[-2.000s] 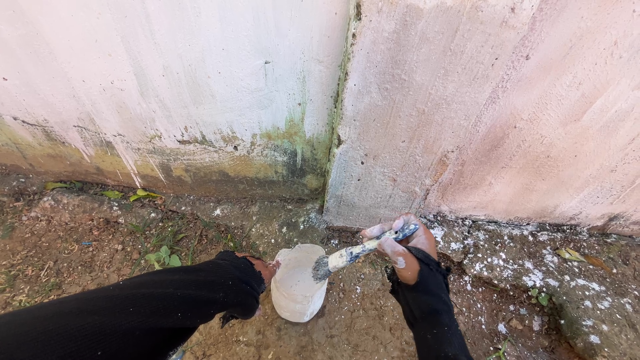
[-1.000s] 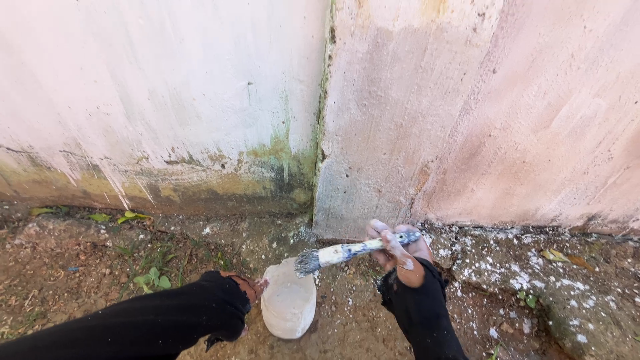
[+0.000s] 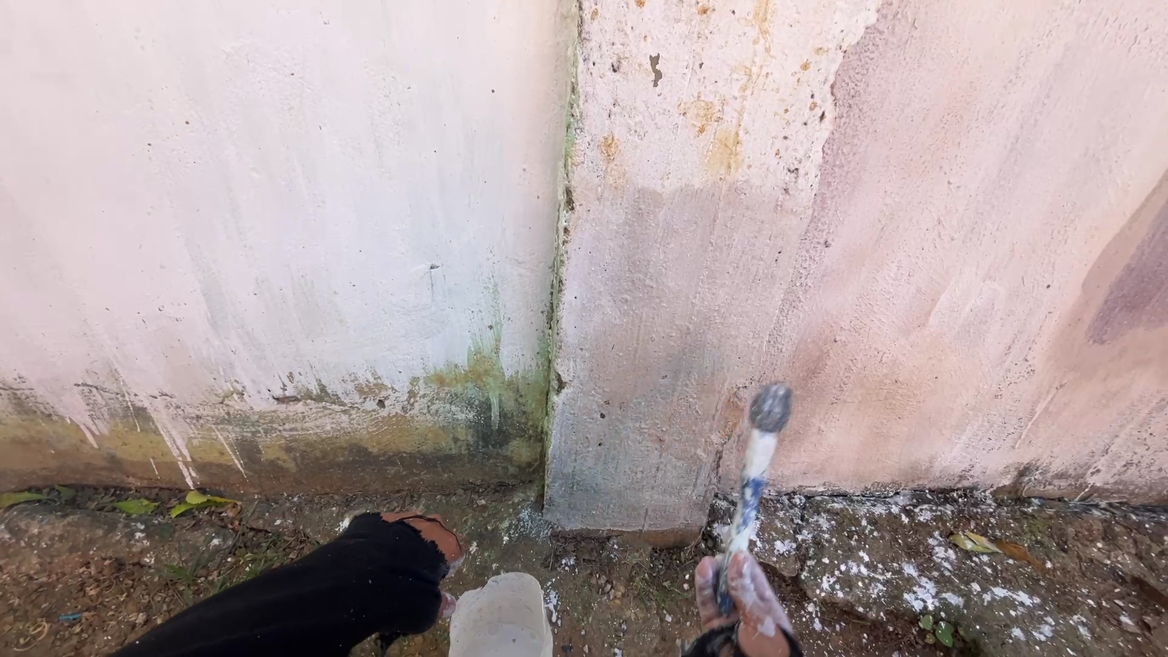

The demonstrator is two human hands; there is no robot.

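My right hand (image 3: 744, 598), smeared with white paint, grips the lower handle of a round paintbrush (image 3: 757, 474). The brush points up, its dark bristle head in front of the foot of the pinkish wall (image 3: 931, 301). At the lower middle is a white plastic container (image 3: 502, 616), cut off by the frame's bottom edge. My left hand (image 3: 433, 538) is at its left rim, mostly hidden by a black sleeve; a fingertip touches the rim. A pilaster (image 3: 639, 365) with a damp-looking lower part stands between the whitish wall section (image 3: 274, 228) and the pinkish one.
Green and brown stains (image 3: 484, 411) mark the base of the left wall. A rough ledge (image 3: 912, 566) spattered with white paint runs along the right wall's foot. Leaves (image 3: 196, 502) and small weeds lie on the soil at the left.
My right hand has lifted the brush from over the container and turned it upright, bristles up, by the wall. The view has tilted up. My left hand has stayed at the container.
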